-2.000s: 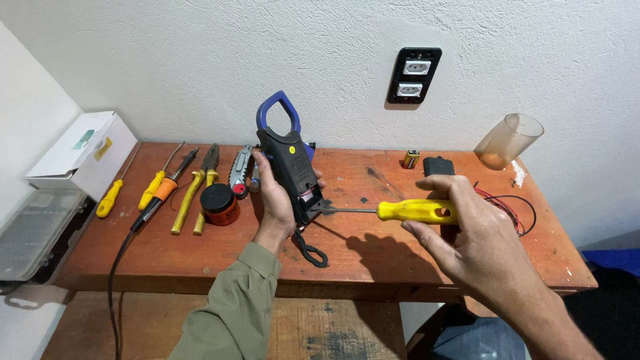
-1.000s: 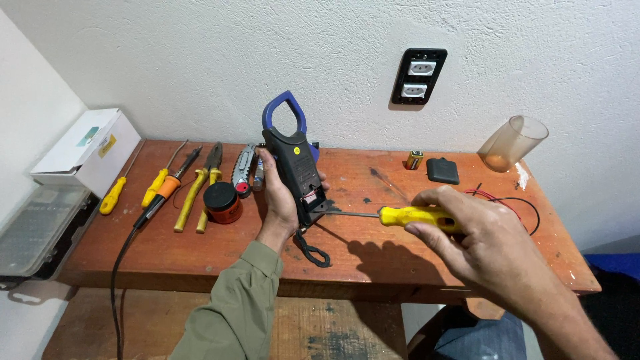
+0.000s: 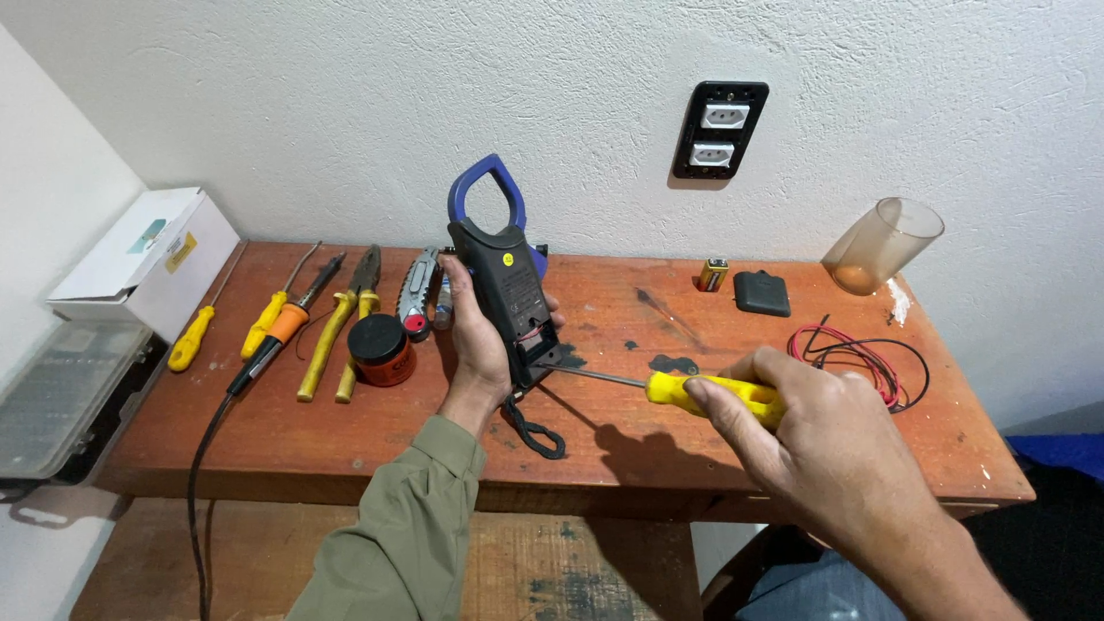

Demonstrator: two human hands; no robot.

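My left hand (image 3: 479, 341) grips a black clamp meter (image 3: 509, 285) with a blue jaw, held upright with its back toward me. The battery bay at its lower end is uncovered, with red wire showing, and a black wrist strap (image 3: 536, 434) hangs below. In my right hand (image 3: 806, 431) is a screwdriver with a yellow handle (image 3: 711, 394); its tip meets the lower part of the meter's back, near the bay. Behind, on the wooden table, lie a 9-volt battery (image 3: 712, 275) and a small black cover (image 3: 762, 293).
Yellow screwdrivers (image 3: 193, 339), a soldering iron (image 3: 286, 325), pliers (image 3: 366, 272), a utility knife (image 3: 418, 289) and a dark-lidded jar (image 3: 382, 351) lie left. Red and black leads (image 3: 880, 371) and a translucent cup (image 3: 888, 246) sit right. A white box (image 3: 147, 259) stands far left.
My right hand with the screwdriver has shifted slightly relative to the meter, and its grip on the handle has changed. The black cover, partly hidden by my hand two seconds ago, is now in full view.
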